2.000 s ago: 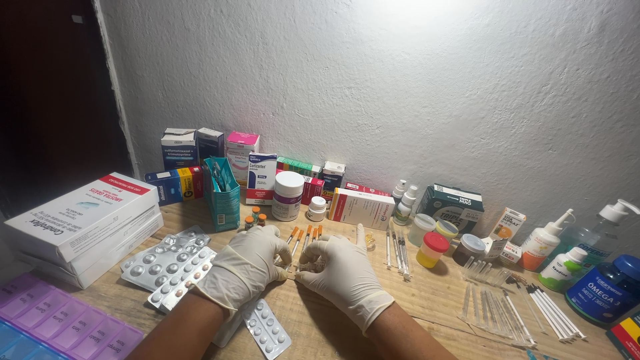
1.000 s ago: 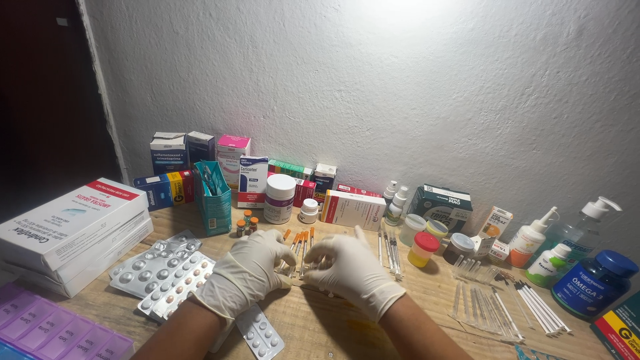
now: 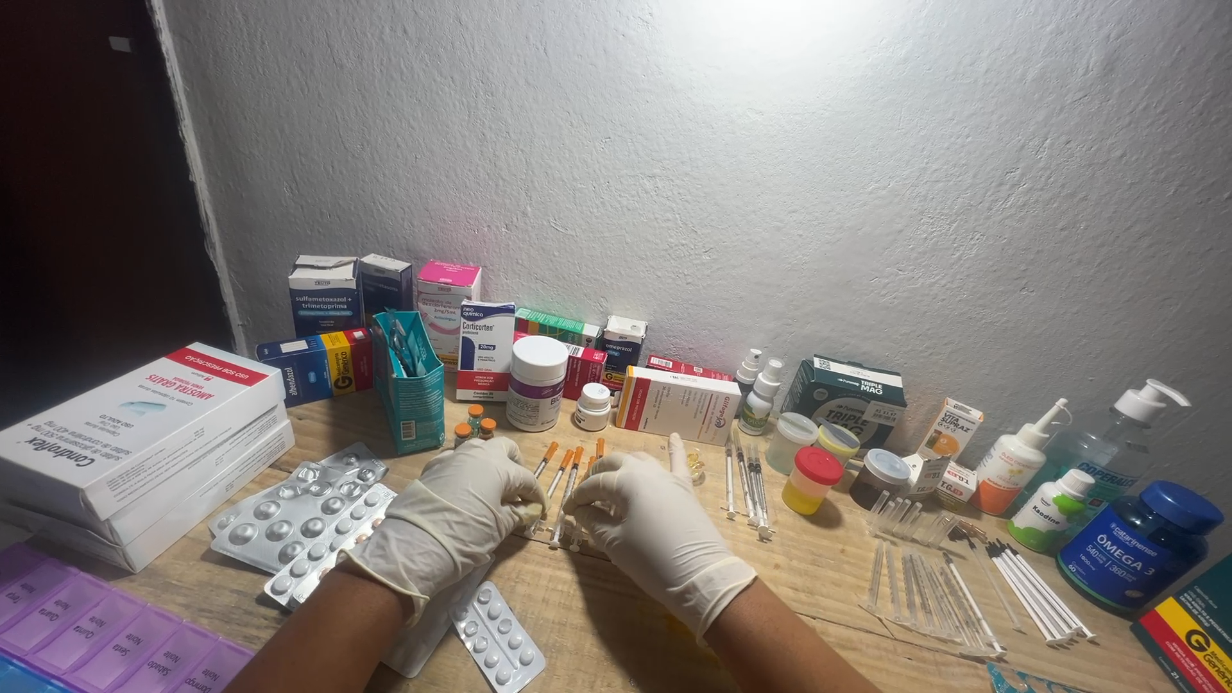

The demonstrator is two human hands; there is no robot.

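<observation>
Both hands wear pale latex gloves. My left hand [image 3: 462,505] rests at the left side of a small row of orange-capped syringes [image 3: 568,472], its fingertips at their lower ends. My right hand [image 3: 654,525] is on the right side of the same row, fingers bent over some syringes, index finger raised. Whether either hand grips a syringe is hidden by the fingers. Small orange-capped vials [image 3: 475,419] stand just behind my left hand. Silver blister packs [image 3: 308,515] lie left of it, and another blister pack [image 3: 497,640] lies between my forearms. Small yellow capsules [image 3: 695,464] lie beside my right hand.
Stacked white boxes [image 3: 144,433] and a purple pill organizer [image 3: 106,630] are at left. Medicine boxes and a white jar [image 3: 537,385] line the wall. To the right are more syringes [image 3: 756,491], a red-lidded cup [image 3: 813,479], clear tubes [image 3: 924,587], white sticks [image 3: 1039,587] and a blue bottle [image 3: 1136,549].
Both hands stay around the orange-capped syringes, with small shifts of the fingers. The view has shifted slightly.
</observation>
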